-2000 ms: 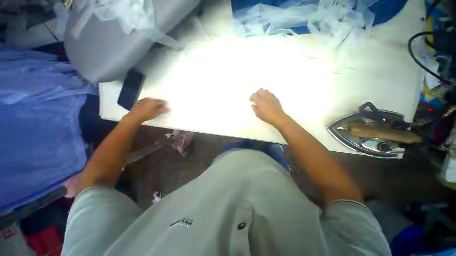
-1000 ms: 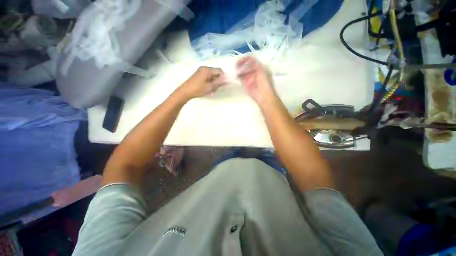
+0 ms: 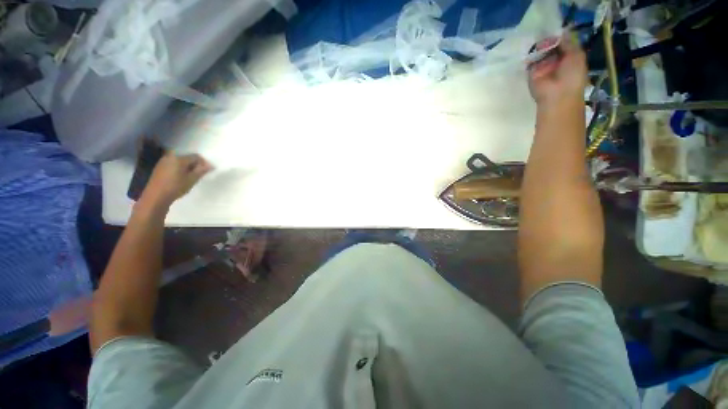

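My left hand (image 3: 182,176) is low over the left end of the white pressing table (image 3: 319,192), beside the black phone (image 3: 144,166). Its fingers are pinched together; glare hides whether they hold fabric. My right hand (image 3: 557,72) is raised at the far right of the table, its fingers closed on a thin white fabric strip (image 3: 544,49). The strip's course across the table is lost in the glare. The steam iron (image 3: 488,192) lies at the near right, pointing left, partly behind my right forearm; no hand is on it.
Loose white strips (image 3: 423,48) lie in a tangle over the blue cloth (image 3: 335,28) at the far side. More strips hang over the grey padded arm (image 3: 120,112) at the upper left. A hose (image 3: 678,187) and cables are at the right, near a scorched pale surface (image 3: 658,232).
My hands were close together mid-table a second ago and have moved wide apart, the left towards the phone, the right to the far right. The view has shifted; the iron stays on the table.
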